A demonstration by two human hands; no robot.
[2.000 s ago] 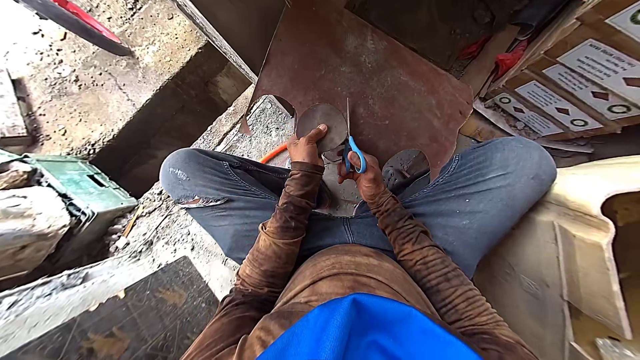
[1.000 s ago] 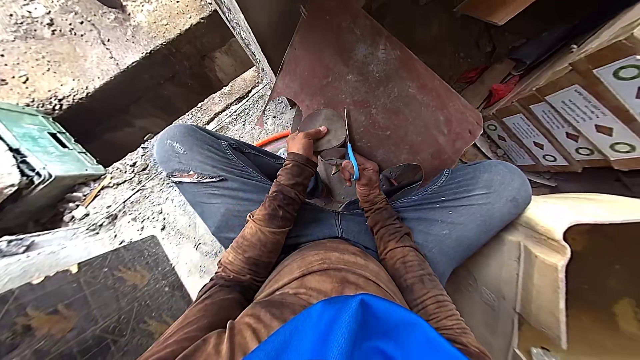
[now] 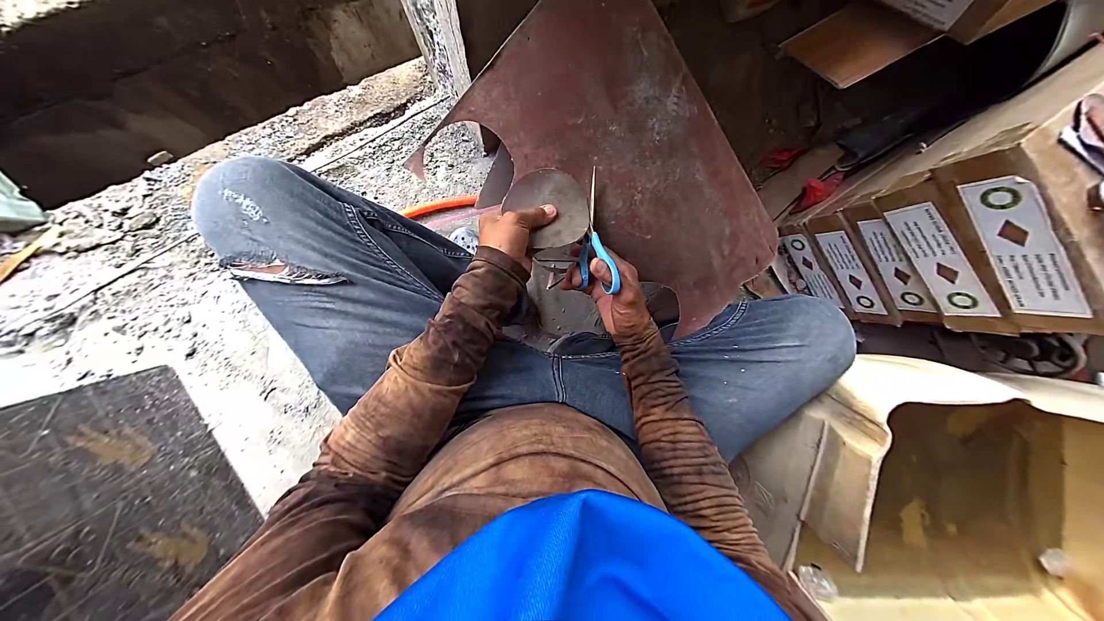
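Note:
My left hand [image 3: 511,231] grips the lower left edge of a round grey-brown disc [image 3: 565,197], its thumb on top. In my right hand [image 3: 619,297] are scissors with light-blue handles [image 3: 605,263]; their blades point up beside the disc's right edge. How far the blades are apart is hard to tell. A large reddish-brown sheet [image 3: 638,129] with curved cut-outs along its edges lies behind the disc and reaches over my lap. Small grey offcuts hang between my hands, below the disc.
An orange hose [image 3: 440,205] runs left of my left hand. Cardboard boxes with printed labels [image 3: 936,250] stand at the right, above a cream-coloured molded shell [image 3: 871,388]. A dark scratched panel [image 3: 112,483] lies at lower left on rough concrete [image 3: 285,336], near a deep recess.
The view has shifted. Both hands stay close together, the left on the disc and the right on the scissors, in all frames. Nothing has plainly been let go or taken up.

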